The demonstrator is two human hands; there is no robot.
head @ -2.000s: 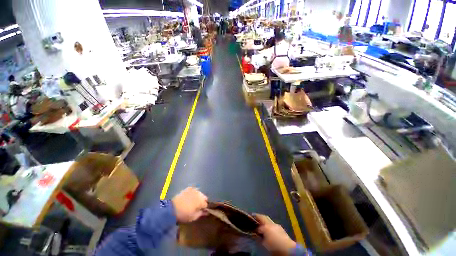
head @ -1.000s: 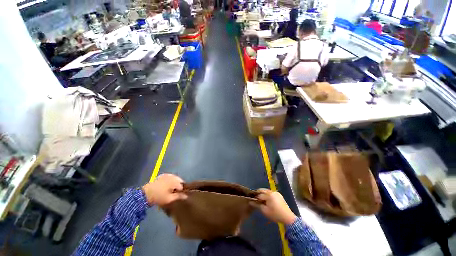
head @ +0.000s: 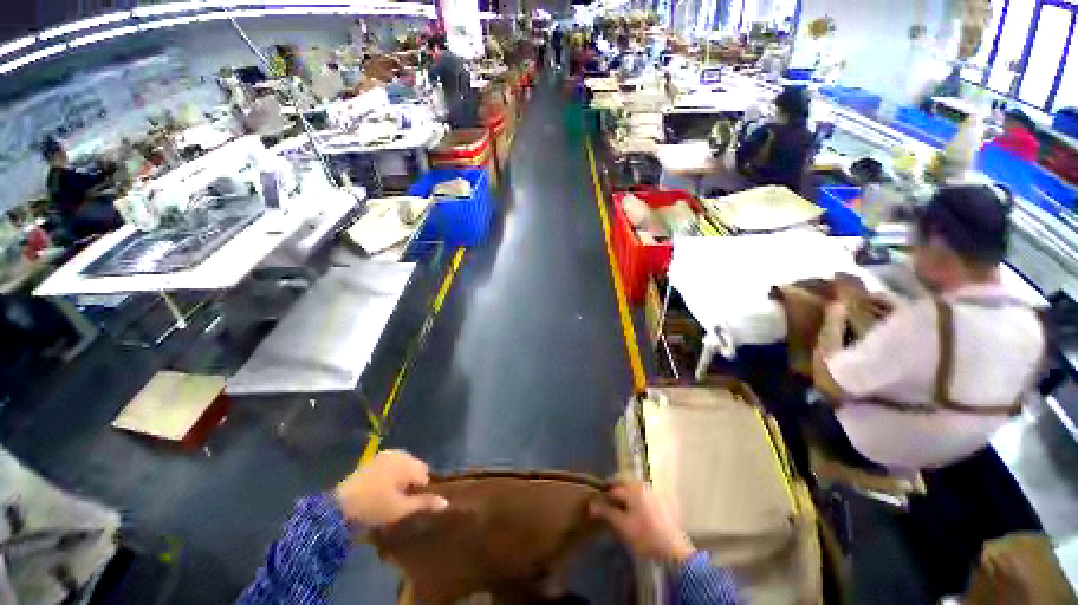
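A brown part-made bag (head: 502, 534) hangs low in front of me at the bottom centre, its top edge spread between my hands. My left hand (head: 388, 488) grips the left end of that edge, thumb on the near side. My right hand (head: 644, 520) grips the right end. Both hands are bare, with blue patterned sleeves. The bag's lower part is dark and cut off by the frame edge.
A grey aisle (head: 520, 343) with yellow lines runs ahead. A carton of beige panels (head: 721, 485) stands close at right, beside a seated person (head: 946, 355) holding brown work. A red crate (head: 644, 242), a blue crate (head: 455, 207) and a grey table (head: 325, 325) flank the aisle.
The view has advanced along the aisle; the carton and seated person are now close at right. Both hands still hold the bag, whose opening now shows less.
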